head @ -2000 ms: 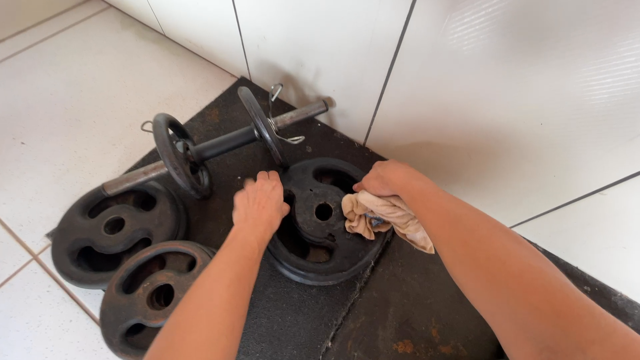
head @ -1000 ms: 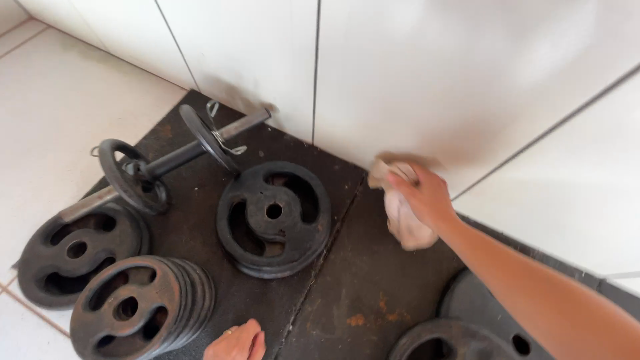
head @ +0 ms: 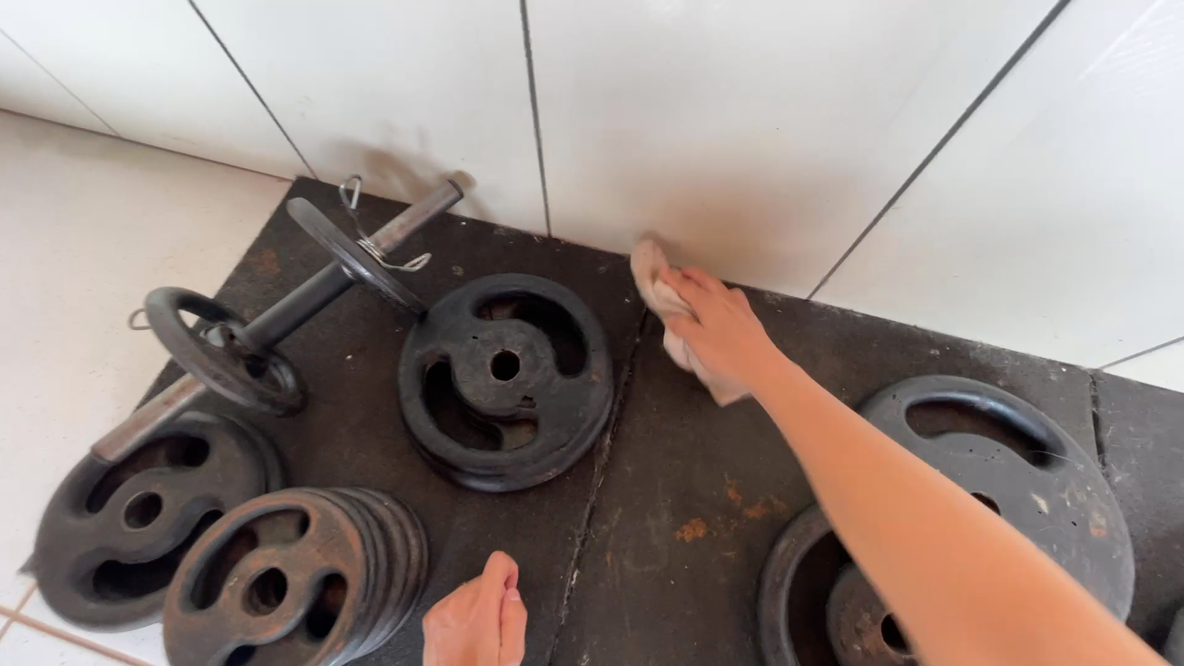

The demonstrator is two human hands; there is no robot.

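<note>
My right hand (head: 717, 324) is shut on a pale cloth (head: 668, 301), which lies against the foot of the white tiled wall (head: 721, 120) at the back edge of the black rubber mat (head: 684, 462). At the bottom middle, my left hand (head: 476, 615) is curled above the mat, with no object seen in it. Between my hands and the barbell lies a black weight plate (head: 504, 407) with cut-out grips, on top of another plate.
A short bar (head: 301, 305) with plates and spring collars lies at the left. Below it are a weight plate stack (head: 139, 555) and a rusty plate stack (head: 250, 592). A large grey plate (head: 1054, 481) and a smaller plate (head: 786, 573) lie beneath my right forearm.
My right hand has moved the cloth from the middle weight plate to the mat's edge by the wall. My left hand has left that plate's side. The view has shifted right.
</note>
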